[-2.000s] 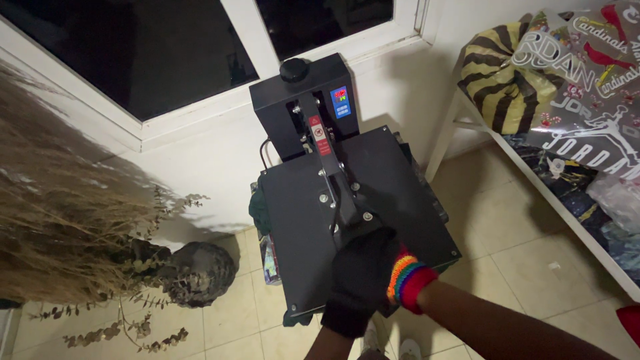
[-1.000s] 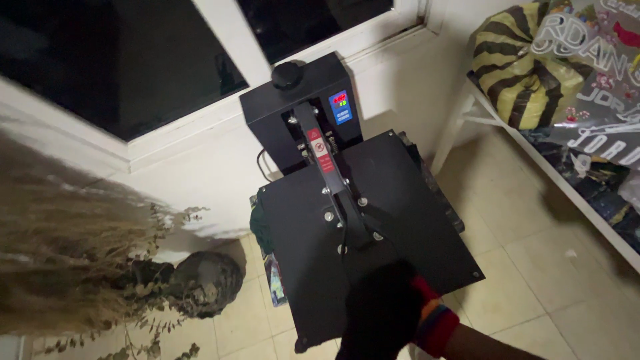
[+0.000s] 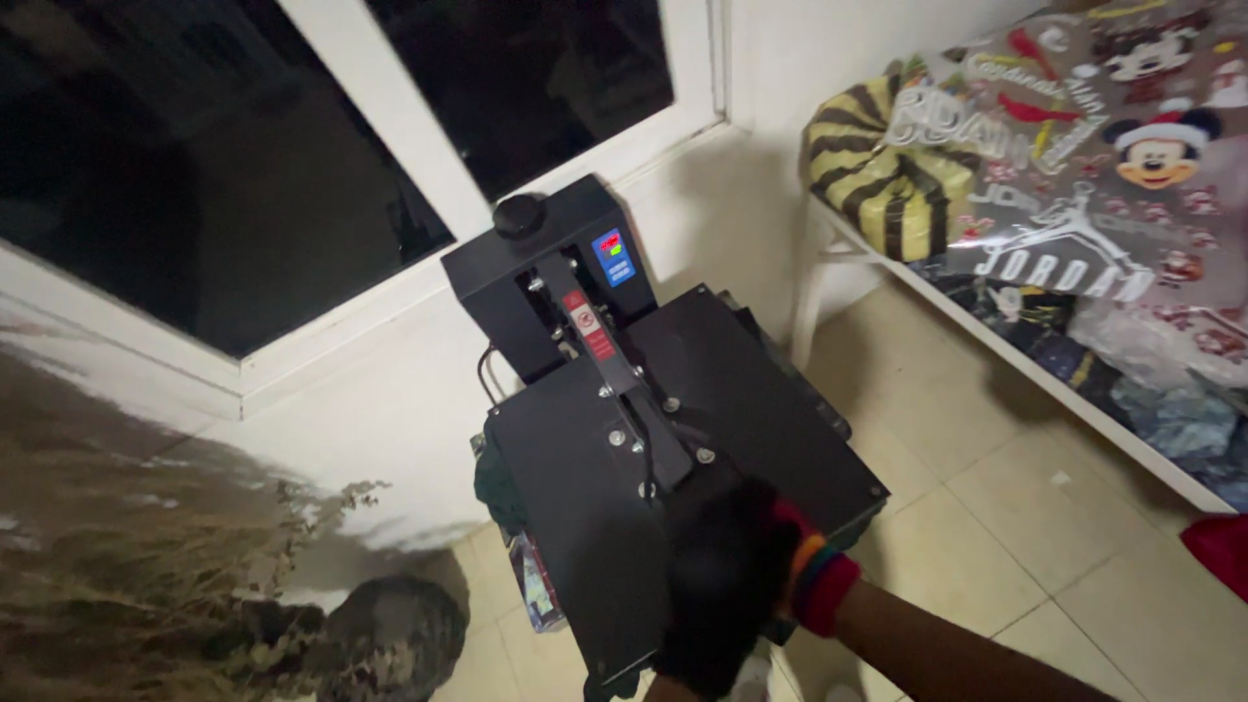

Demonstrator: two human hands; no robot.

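Observation:
A black heat press [image 3: 556, 478] stands with its flat square upper plate lowered, seen from above. Its dark lever handle [image 3: 639, 419] runs down the middle toward me, and the two rods at its end pass under my gloves. My left hand [image 3: 707, 624], in a black knit glove, and my right hand [image 3: 756, 536], in a black glove with a rainbow-striped cuff, overlap there, closed on the handle. Their fingers blend into the dark. Dark green fabric [image 3: 499, 487] sticks out from under the plate's left side. A small display [image 3: 613, 257] glows on the press head.
At right, a white-framed table [image 3: 1033, 390] holds printed transfer sheets [image 3: 1063, 244], a yellow-and-black striped bag [image 3: 882, 175] and bagged items. Dried plants [image 3: 146, 546] and a dark round object [image 3: 395, 634] are at left. A white-framed window [image 3: 409, 107] is behind the press.
The view has shifted, bringing more of the table at right into sight. Both gloved hands stay at the handle, and the upper plate remains down.

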